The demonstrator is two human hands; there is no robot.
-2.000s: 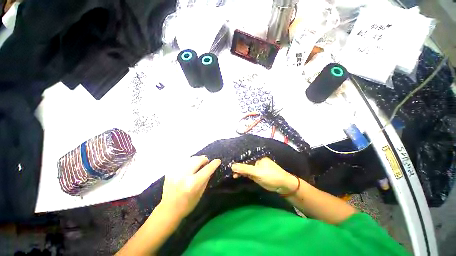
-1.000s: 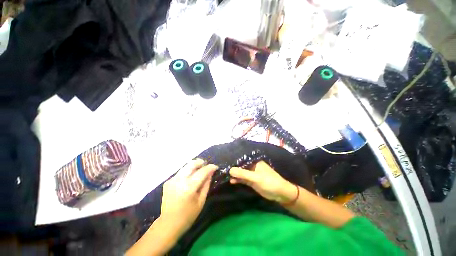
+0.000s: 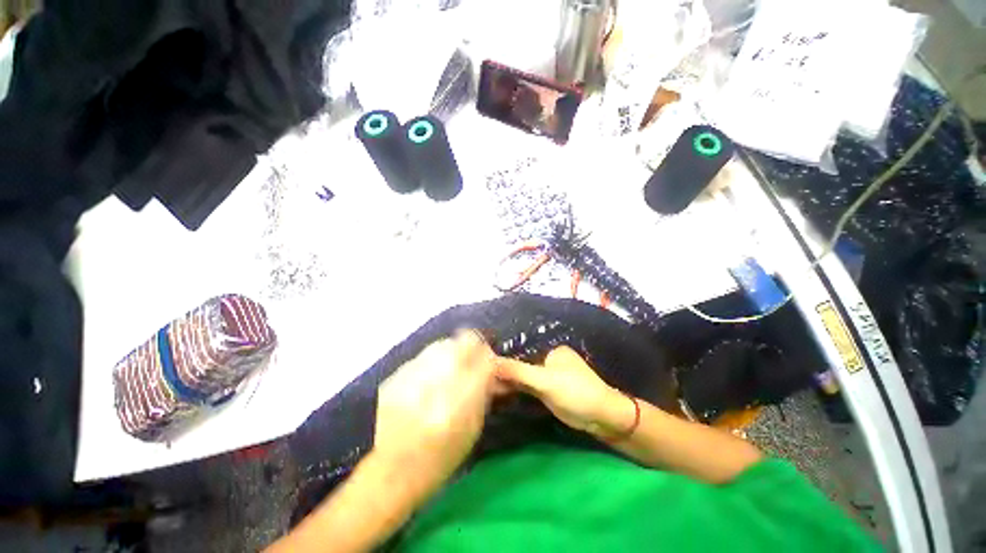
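A black garment piece (image 3: pixel 454 313) lies over my lap and the table's front edge, with a shiny flecked trim (image 3: pixel 535 337) on it. My left hand (image 3: pixel 432 394), slightly blurred, is over the cloth with its fingers curled at the trim's left end. My right hand (image 3: pixel 557 380) meets it there, thumb and index finger pinching the cloth at the trim. The fingertips of both hands touch or nearly touch. No needle or thread can be made out.
Orange-handled scissors (image 3: pixel 523 266) lie beyond the garment, partly under a dark speckled trim length (image 3: pixel 605 275). A striped bundle (image 3: pixel 195 367) is at left. Black thread cones (image 3: pixel 436 162), another cone (image 3: pixel 688 171), a phone (image 3: pixel 529 100) and plastic bags (image 3: pixel 805 81) stand or lie farther back.
My left hand has moved right and up from the cloth to meet my right fingertips, and now covers part of the trim. My right hand has hardly moved. The view has shifted slightly.
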